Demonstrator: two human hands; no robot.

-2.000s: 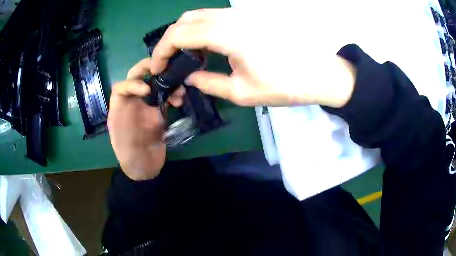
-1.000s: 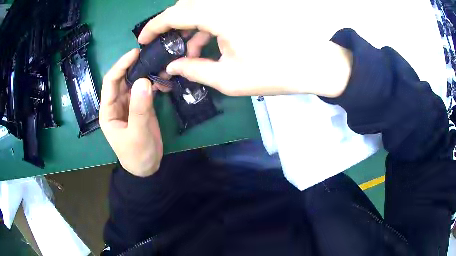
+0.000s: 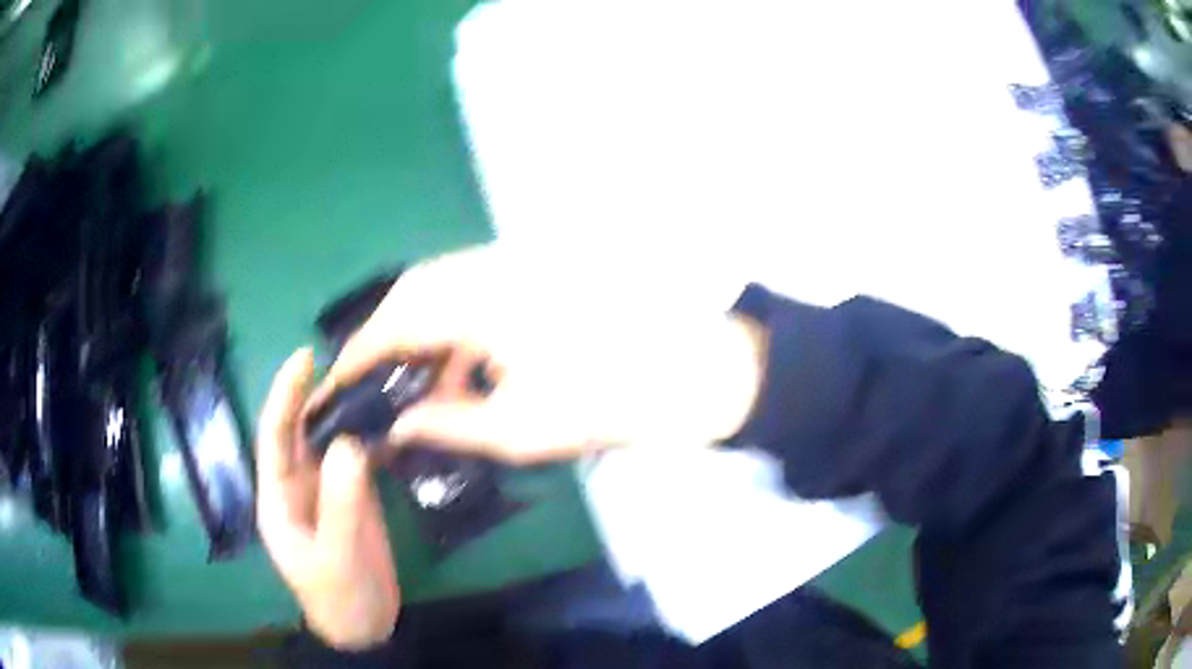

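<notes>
My left hand [image 3: 324,529] grips the left end of a short black cylindrical sleeve [image 3: 356,410] just above the bench. My right hand [image 3: 451,373] holds the sleeve's right end, where a silvery face shows. Blur hides whether wires hang from it. A black housing shell [image 3: 468,503] lies on the green bench under my hands, partly hidden by them, with a shiny spot in its middle.
A pile of black housing shells [image 3: 79,379] lies at the left, with a single shell [image 3: 209,451] beside it. Large white foam sheets [image 3: 758,157] cover the right side. Dark parts with silvery faces [image 3: 1078,235] lie beyond them.
The view has tilted up and right, so the hands sit lower in the picture and more foam shows. Both hands stay on the black sleeve, which has turned nearer to level.
</notes>
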